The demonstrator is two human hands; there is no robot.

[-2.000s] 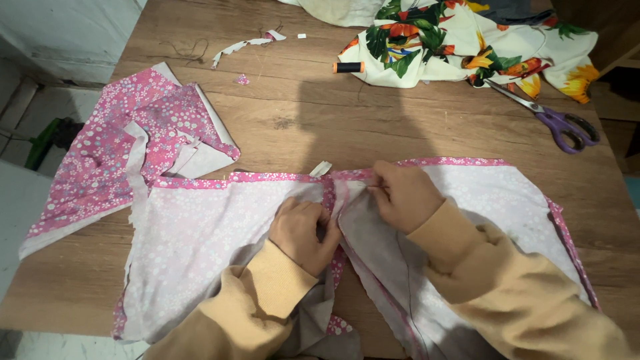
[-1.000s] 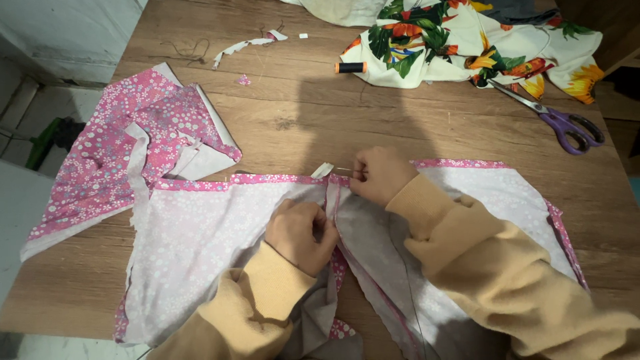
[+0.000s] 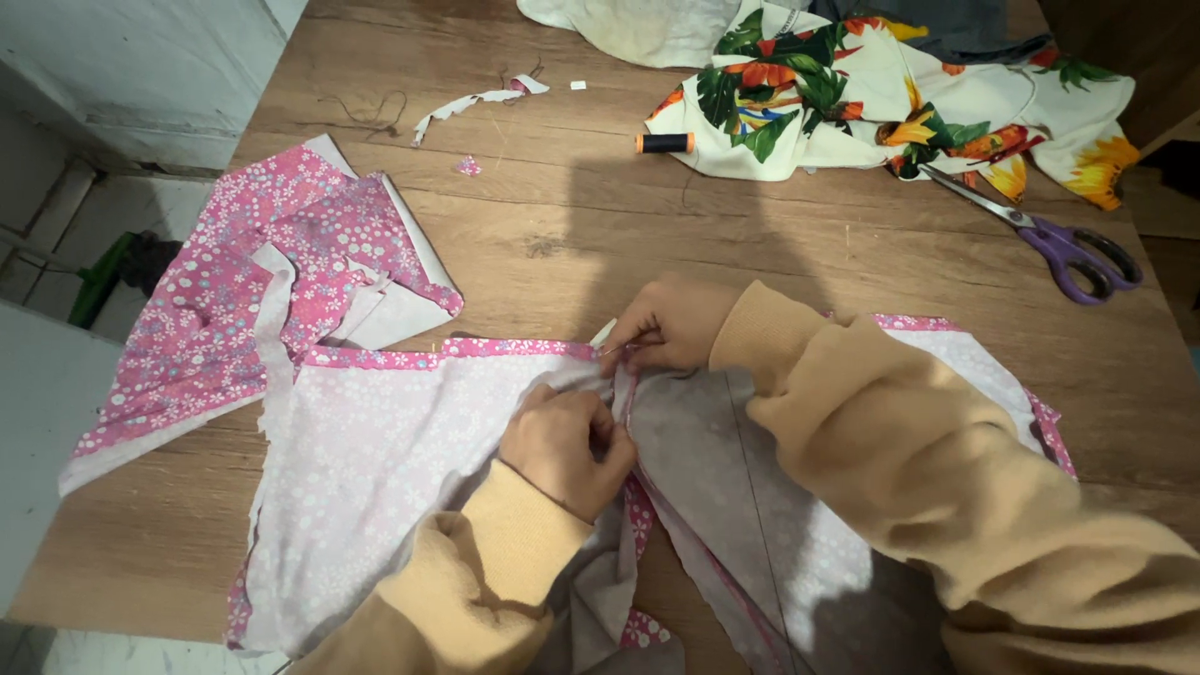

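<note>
A pink floral fabric piece (image 3: 375, 450) lies pale side up on the wooden table, its folded pink edge running across the top. My left hand (image 3: 570, 450) pinches the cloth beside the middle seam. Just above and right of it, my right hand (image 3: 670, 326) has its fingertips together at the seam's top, where a thin needle seems to show between them. A dark thread (image 3: 750, 469) runs down over the right half of the cloth. A small pale tag (image 3: 603, 332) sticks up by my right fingertips.
Another pink floral piece (image 3: 253, 272) lies at the left. Toward the back are a fabric strip (image 3: 473, 100), a black thread spool (image 3: 665, 143) and a bunched tropical-print cloth (image 3: 806, 94). Purple-handled scissors (image 3: 1041, 234) lie at the right, blades partly under that cloth.
My right hand has shifted left along the folded edge to the top of the middle seam. My left hand stays on the cloth in nearly the same place.
</note>
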